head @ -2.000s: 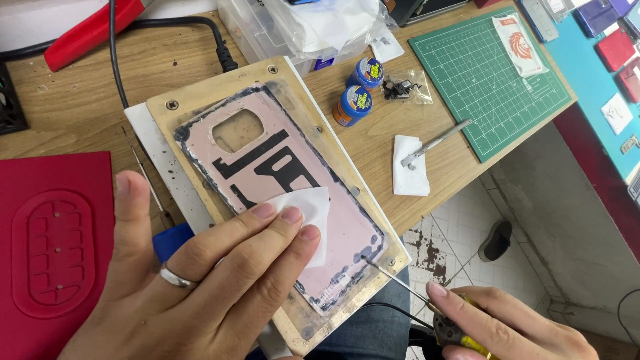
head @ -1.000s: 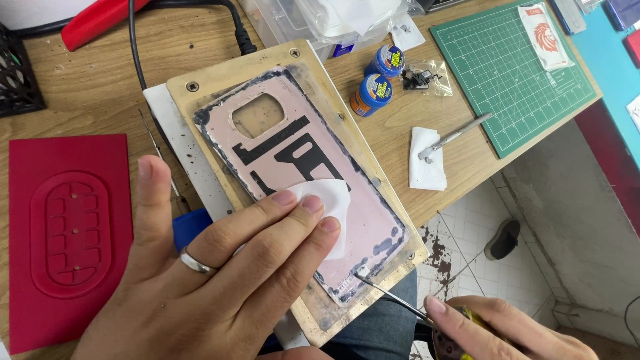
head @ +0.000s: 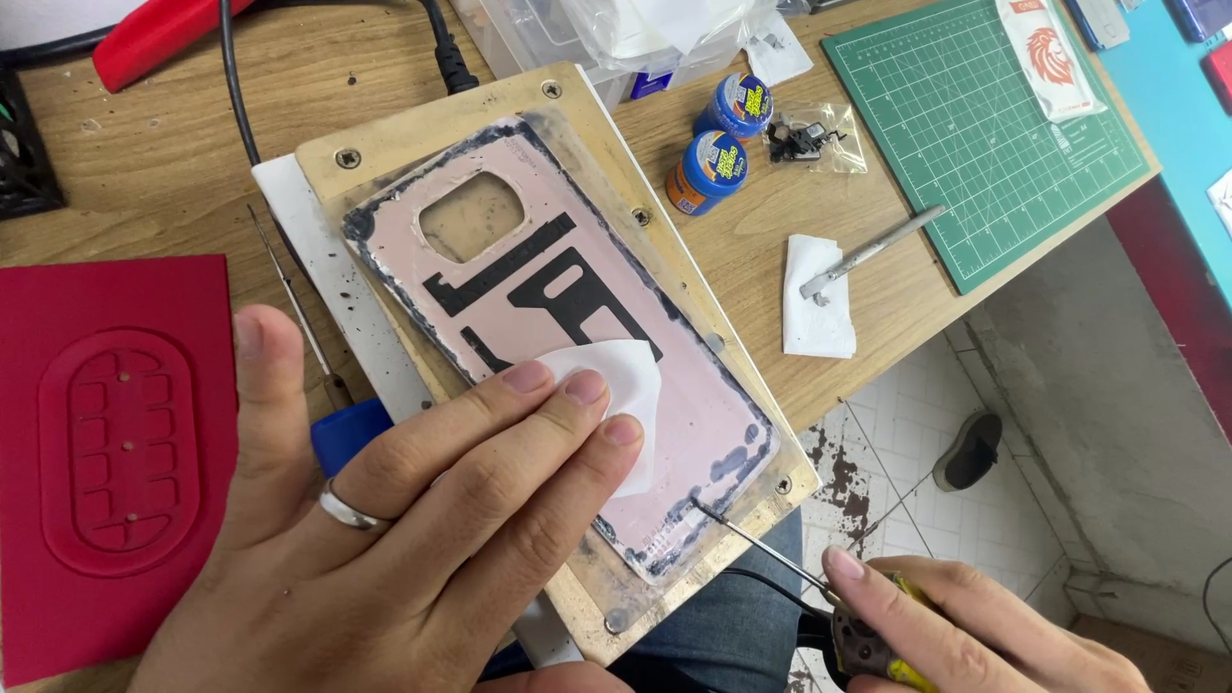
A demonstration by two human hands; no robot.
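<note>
A pink phone back panel (head: 674,404) with dark adhesive residue along its edges lies on a screwed-down heating plate (head: 616,144). My left hand (head: 423,520) presses a folded white cloth or tissue (head: 635,395) onto the panel with its fingertips. In my right hand (head: 982,616) is a tool with a yellow and dark handle and a thin metal shaft (head: 770,549); its tip touches the residue near the panel's lower end. Black pads (head: 568,289) sit on the panel beside its camera opening.
A red silicone mat (head: 58,433) lies left, a blue-handled tool (head: 351,433) beside the plate. Two blue jars (head: 707,173), bagged small parts (head: 813,140), a metal tool (head: 871,250) on white tissue (head: 818,327) and a green cutting mat (head: 1001,125) lie right. A black cable (head: 236,106) runs behind.
The tool's tip has moved along the panel's lower edge, toward its lower-left corner. My left hand still holds the white cloth on the panel. The view has shifted somewhat.
</note>
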